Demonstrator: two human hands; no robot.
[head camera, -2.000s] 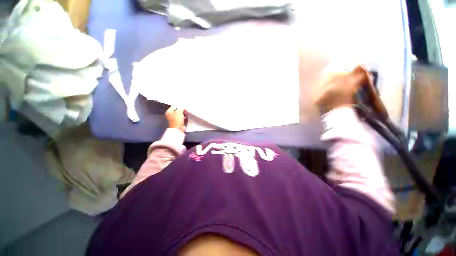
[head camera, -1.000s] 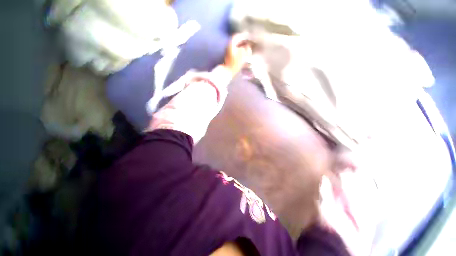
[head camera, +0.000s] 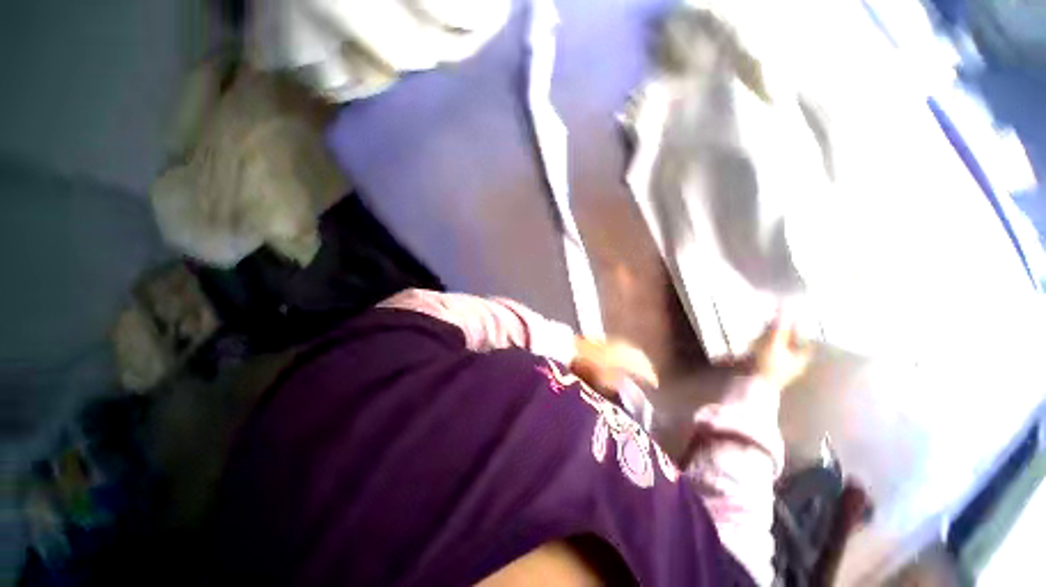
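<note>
A narrow white cloth strip (head camera: 553, 149) runs down the lavender-blue table cover (head camera: 442, 155) to my left hand (head camera: 614, 362). My left hand is near my body, its fingers closed on the strip's near end. White and grey cloth pieces (head camera: 717, 189) lie lengthwise right of the strip, blurred and washed out by glare. My right hand (head camera: 782, 353) is at their near end, touching them; its fingers are too overexposed to show a grip. The steam iron (head camera: 812, 505), dark with a reddish-brown handle, stands near the bottom right, apart from both hands.
A crumpled white cloth pile (head camera: 373, 40) hangs at the table's upper left edge. A beige cloth bundle (head camera: 235, 172) lies lower, beside the table, with dark cloth (head camera: 333, 269) next to it. Strong glare covers the table's right side.
The view has turned. My right hand has let go of the iron. My left hand has moved from the far end of the cloth pieces back towards my body and taken hold of the strip.
</note>
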